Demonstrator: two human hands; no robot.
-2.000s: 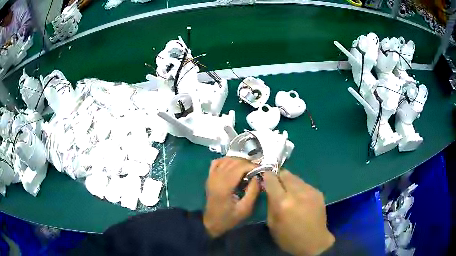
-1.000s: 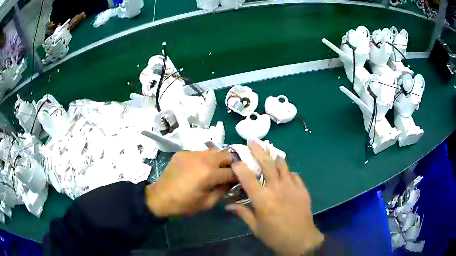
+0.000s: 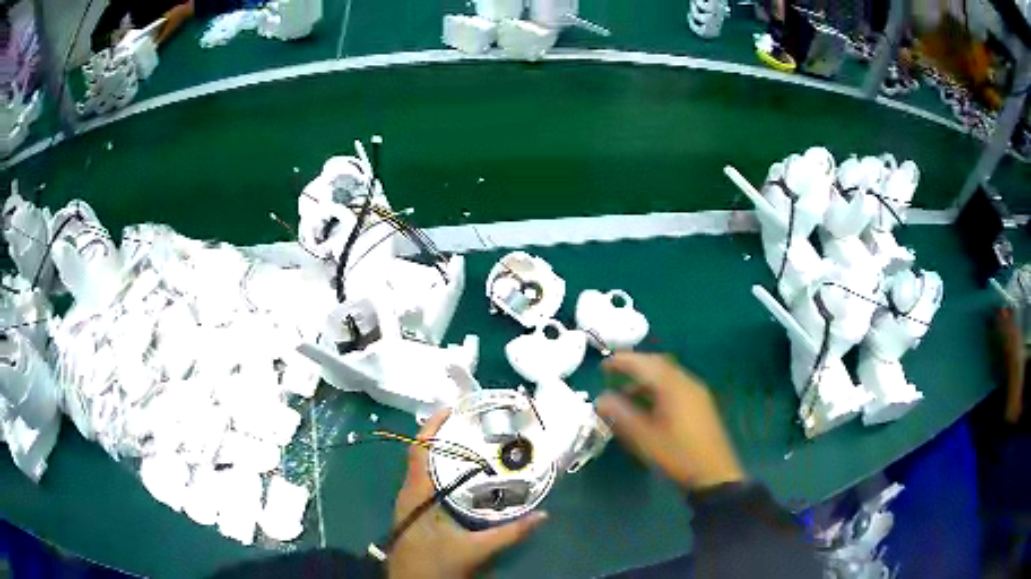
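Note:
A white camera body (image 3: pixel 497 435) stands near the bench's front edge, its round open end facing up. A dark ring, a metal part, thin coloured wires and a black cable with a plug show there. My left hand (image 3: pixel 447 532) grips its lower left side. My right hand (image 3: pixel 673 424) is to its right, fingers bent beside two white half-shells (image 3: pixel 545 353) (image 3: pixel 612 320). A small dark wire end shows near its fingertips; whether they pinch it is unclear. A wired round head shell (image 3: pixel 526 288) lies behind the half-shells.
White wired bodies (image 3: pixel 384 271) lie behind and left. A heap of small white parts (image 3: pixel 192 373) is at left. Bodies with antennas (image 3: pixel 842 294) stand at right. A green belt (image 3: pixel 543 141) runs behind a pale edging. A blue bin (image 3: pixel 927 486) holds white units below right.
The body has turned so its wired open end faces up. My left hand has moved down to its lower side. My right hand has left it and moved right, towards the half-shells.

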